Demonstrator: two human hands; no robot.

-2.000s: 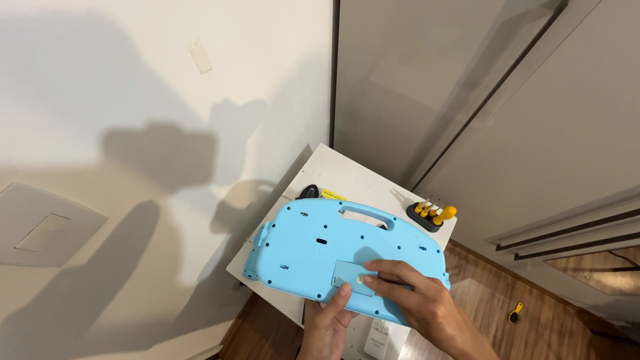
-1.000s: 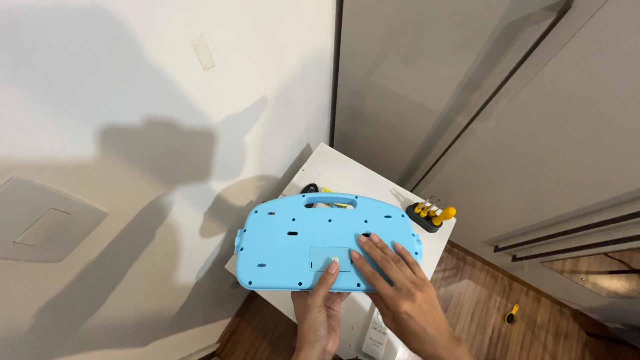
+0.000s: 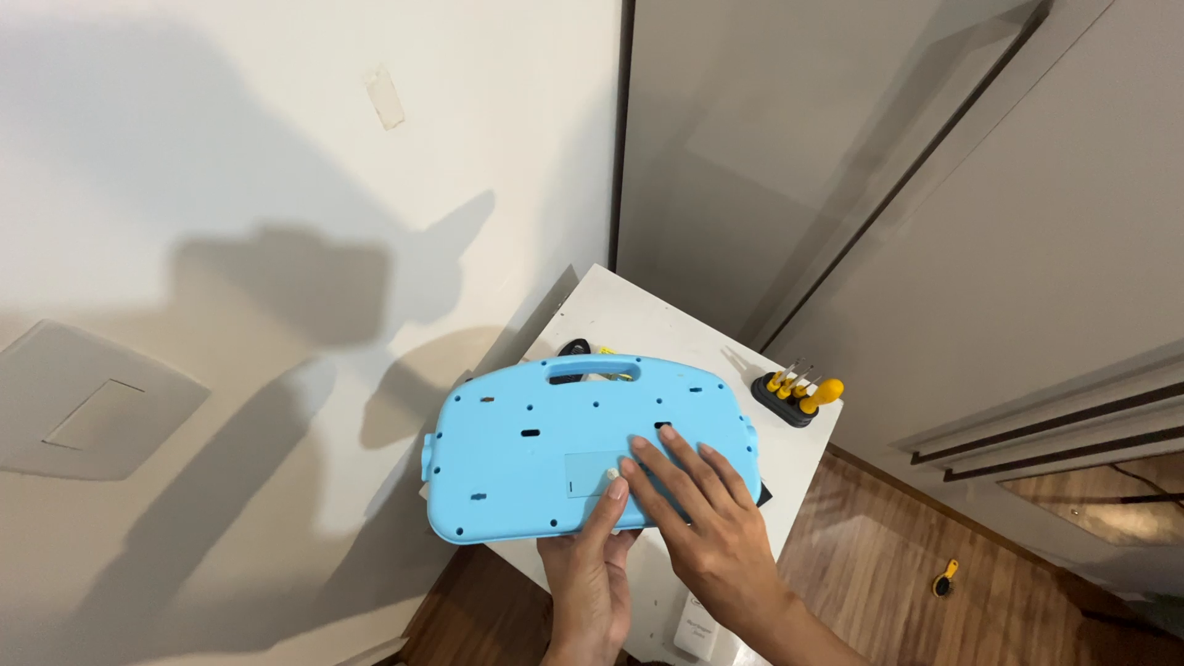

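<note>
A light-blue plastic case with a carry handle (image 3: 499, 444) is held above a small white table, its back with screw holes and slots facing me. My left hand (image 3: 594, 564) grips its lower edge, thumb on the back beside the rectangular battery cover (image 3: 585, 476), fingers underneath. Spread over the back, right of the cover, lie the fingers of my right hand (image 3: 708, 518). The cover sits in its recess, partly hidden by that hand. Several yellow-handled screwdrivers (image 3: 797, 393) stand in a black holder (image 3: 782, 407) to the right.
The white table (image 3: 638, 310) stands in a corner between a wall and grey cabinet doors (image 3: 906, 231). Behind the case lie a black object (image 3: 575, 348) and something yellow. A white box with writing (image 3: 696, 629) is near my right wrist. A yellow and black hairbrush (image 3: 945, 578) lies on the wooden floor.
The case has turned slightly and now sits more level than two seconds ago. My right hand has moved off the battery cover's middle, its fingers now spread on the back.
</note>
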